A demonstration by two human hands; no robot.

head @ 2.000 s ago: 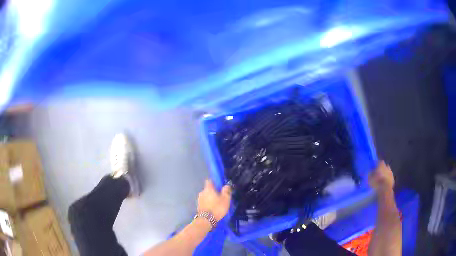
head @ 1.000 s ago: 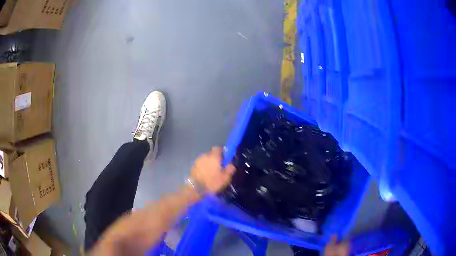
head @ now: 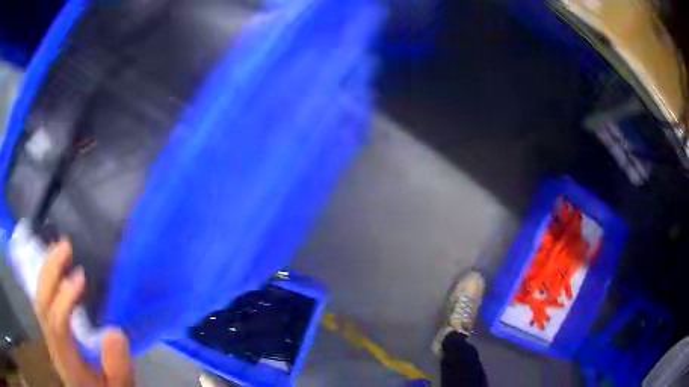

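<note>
A large blue crate (head: 249,166), blurred and close, fills the upper left; its grey and dark inside shows no clear parts. White sheet-like material (head: 29,257) lies along its near rim. My left hand (head: 79,325) is at the lower left, fingers over that rim and thumb at its near corner, holding it. My right hand is not in view. A smaller blue crate (head: 306,344) of black parts (head: 261,325) stands low, partly hidden behind the large crate, with no hand on it.
A blue crate (head: 612,264) with bright orange-red pieces (head: 559,257) on white sheet stands at the right. A light shoe (head: 462,302) and dark trouser leg are beside it on the grey floor. A yellow floor line (head: 366,344) runs between the crates. Blue stool-like legs show lower right.
Both hands have let go of the crate of black parts, now lower and farther away. My left hand is at the large crate's rim. My right hand has left the view, which has swung round.
</note>
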